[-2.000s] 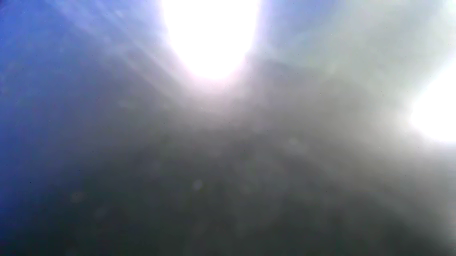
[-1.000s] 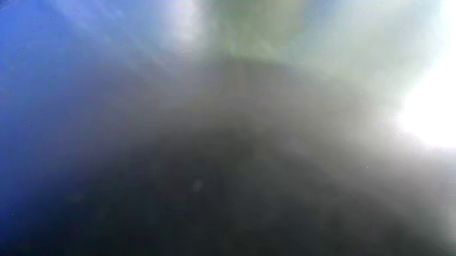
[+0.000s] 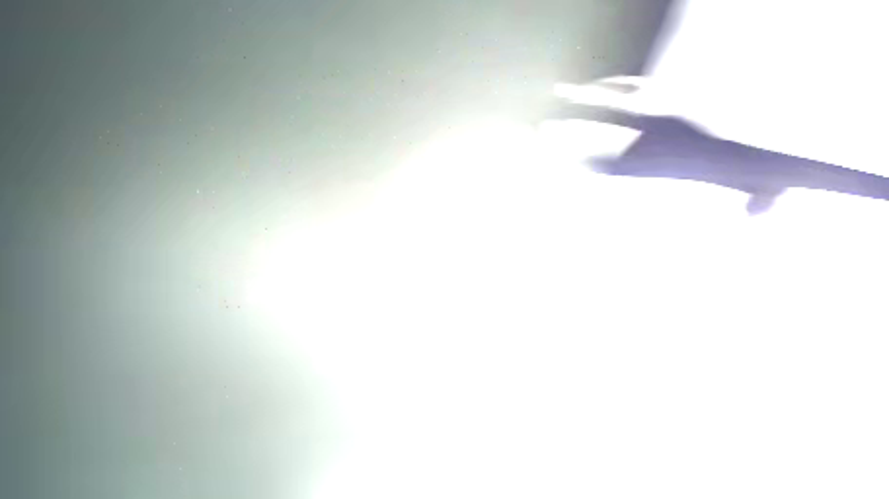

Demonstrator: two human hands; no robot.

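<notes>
The head view is mostly washed out by white glare, and no work thing can be made out. A blurred violet-grey shape [image 3: 697, 156] with a narrow arm running to the right edge shows at the upper right; I cannot tell what it is. Neither my left hand nor my right hand can be seen.
A blurred grey-green surface [image 3: 107, 253] fills the left side and runs along the top. A darker grey-violet patch [image 3: 629, 34] stands at the top right beside bright white. Distances cannot be judged.
The dark blur and the blue at the left are gone. White glare now fills the middle and right, and the violet-grey shape has come into view at the upper right.
</notes>
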